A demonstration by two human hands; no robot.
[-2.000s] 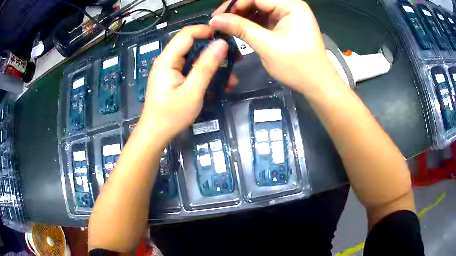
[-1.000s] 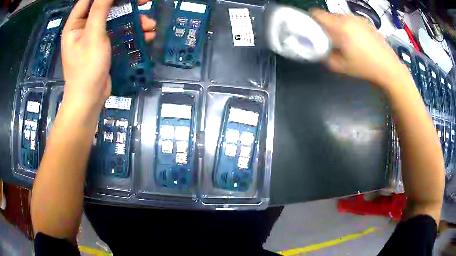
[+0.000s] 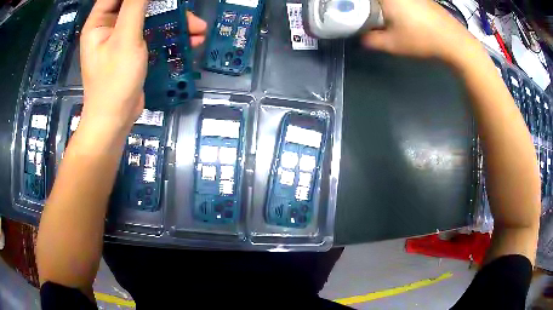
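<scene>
My left hand (image 3: 115,66) holds a dark blue-green circuit board assembly (image 3: 170,66) raised over the clear blister tray (image 3: 253,242), its camera-like cluster toward me. My right hand (image 3: 412,30) grips the white barcode scanner (image 3: 342,17), its rounded head over the tray's upper right pocket. A white barcode label (image 3: 301,27) lies in that pocket, just left of the scanner head. Other boards sit in the tray pockets, such as the lower right one (image 3: 295,172). Part of the scanner handle is hidden by my right hand.
A dark green mat (image 3: 406,151) lies under the tray. Another filled tray (image 3: 527,103) stands at the far right, partly behind my right arm. Cables and papers lie at the upper right. A red object (image 3: 445,248) is on the floor beyond the bench edge.
The scanner was picked up from the mat by my right hand and has moved left to near the label. My left hand has moved left with the board.
</scene>
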